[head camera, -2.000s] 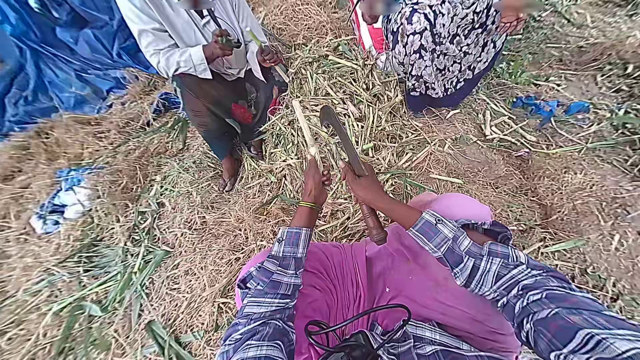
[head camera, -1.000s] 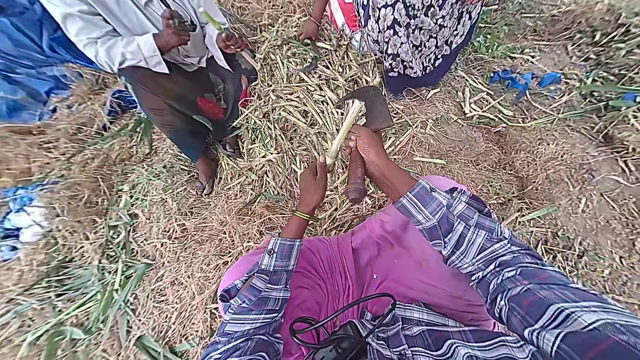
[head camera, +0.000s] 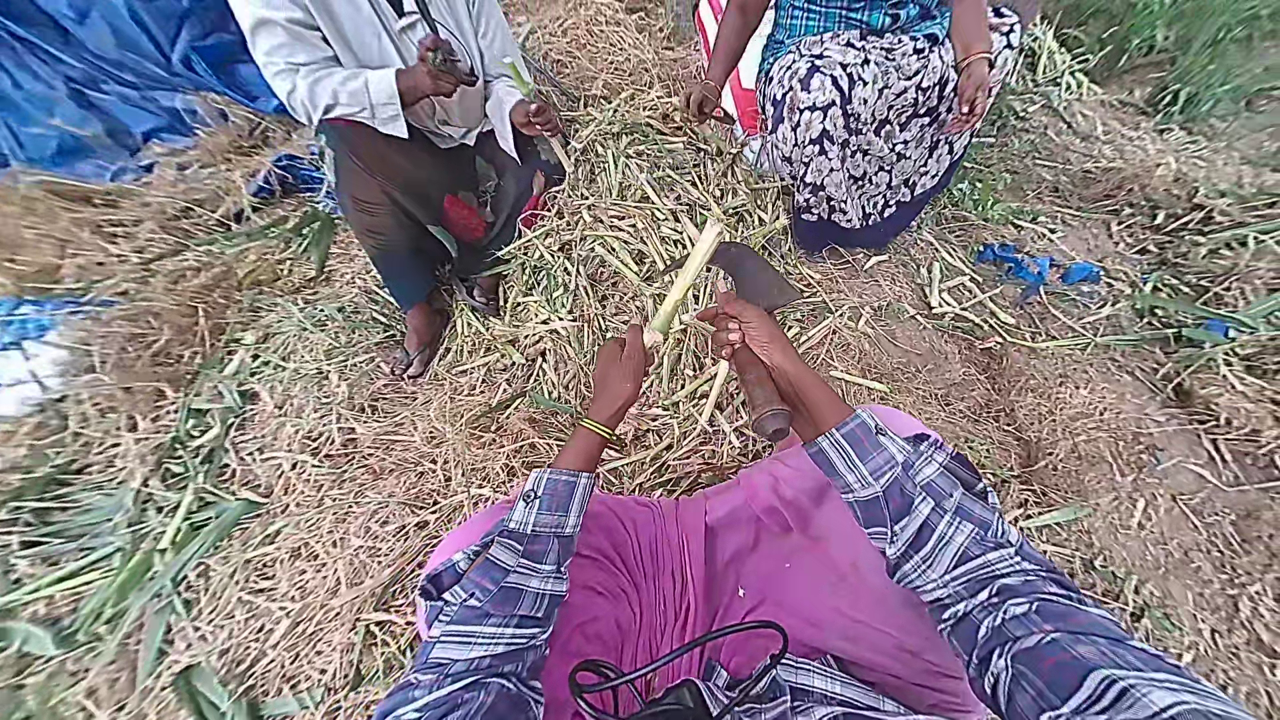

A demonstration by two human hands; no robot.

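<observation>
My left hand (head camera: 620, 373) grips the lower end of a pale green plant stalk (head camera: 685, 280), which slants up and to the right. A yellow-green bangle is on that wrist. My right hand (head camera: 745, 330) is closed around the wooden handle (head camera: 760, 395) of a sickle, near the blade. The broad, dark curved blade (head camera: 757, 275) lies beyond my right fingers, its tip behind the stalk or close to it; whether they touch I cannot tell. Below both hands is a layer of cut stalk pieces (head camera: 600, 240).
One person (head camera: 385, 90) at the upper left holds a stalk and a dark tool. Another person (head camera: 860, 110) in a floral skirt is at the upper right. A blue tarpaulin (head camera: 110, 80) lies far left, blue scraps (head camera: 1035, 268) at right. A black cable (head camera: 690, 650) rests on my lap.
The sickle blade has turned from pointing up and left to lying crosswise behind the stalk. The stalk, upright or leaning left two seconds ago, now slants right. The right-hand person's arm has come into view.
</observation>
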